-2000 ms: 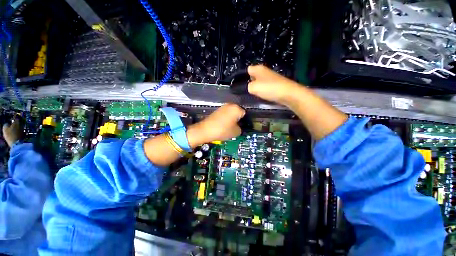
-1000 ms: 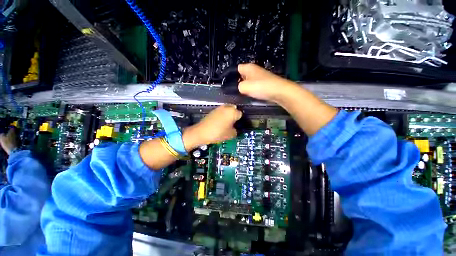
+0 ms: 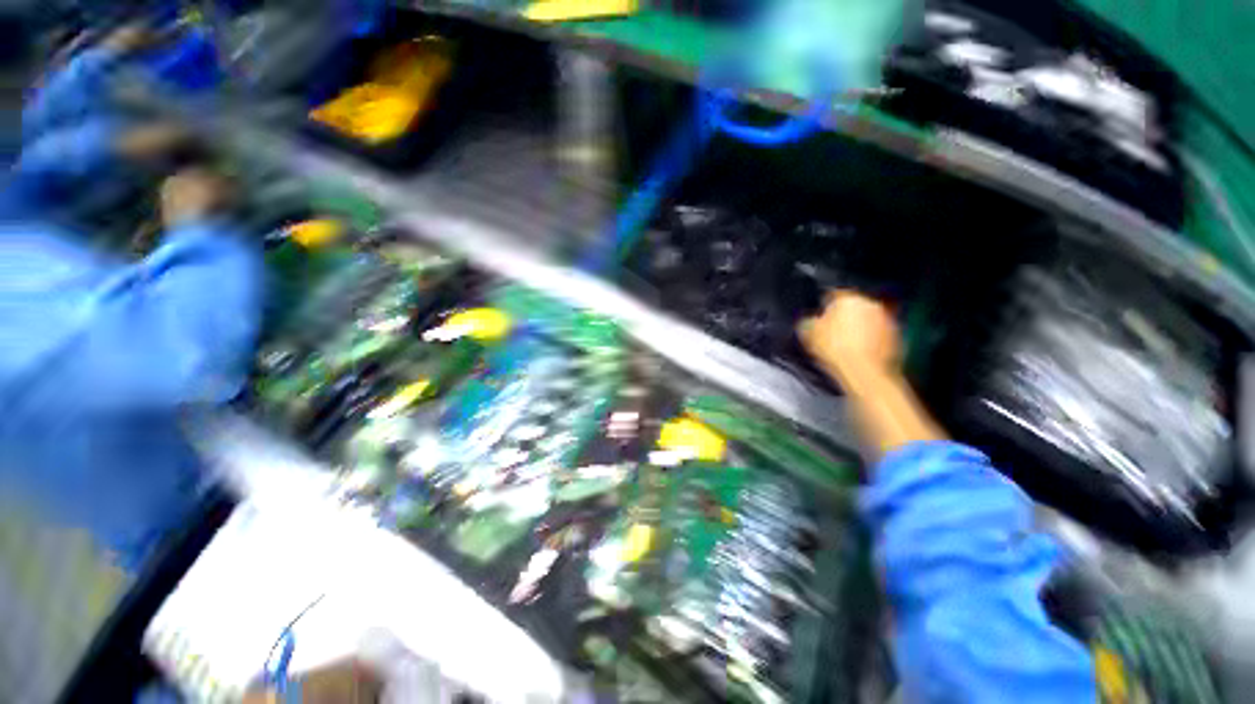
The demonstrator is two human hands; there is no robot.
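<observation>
The picture is badly blurred. My right hand (image 3: 856,337) is over the front part of the black-part bins (image 3: 730,268); its fingertips are lost in the dark, so whether it holds a part cannot be told. A green circuit board (image 3: 730,550) with yellow blocks lies in front, below and left of that hand. What looks like my left hand (image 3: 337,684) is at the bottom edge, mostly cut off, beside a thin blue cord and over a bright white surface; its fingers do not show.
A bin of silver strips (image 3: 1115,385) stands to the right of my right hand. A green-edged shelf (image 3: 950,145) runs above the bins, with a blue cord (image 3: 661,179) hanging there. More boards line the conveyor. A coworker's blue sleeve (image 3: 207,296) is at left.
The view has swung and tilted, now showing the shelf and a white surface. My left hand has left the board's far edge. My right hand has moved from the rail to the black-part bins.
</observation>
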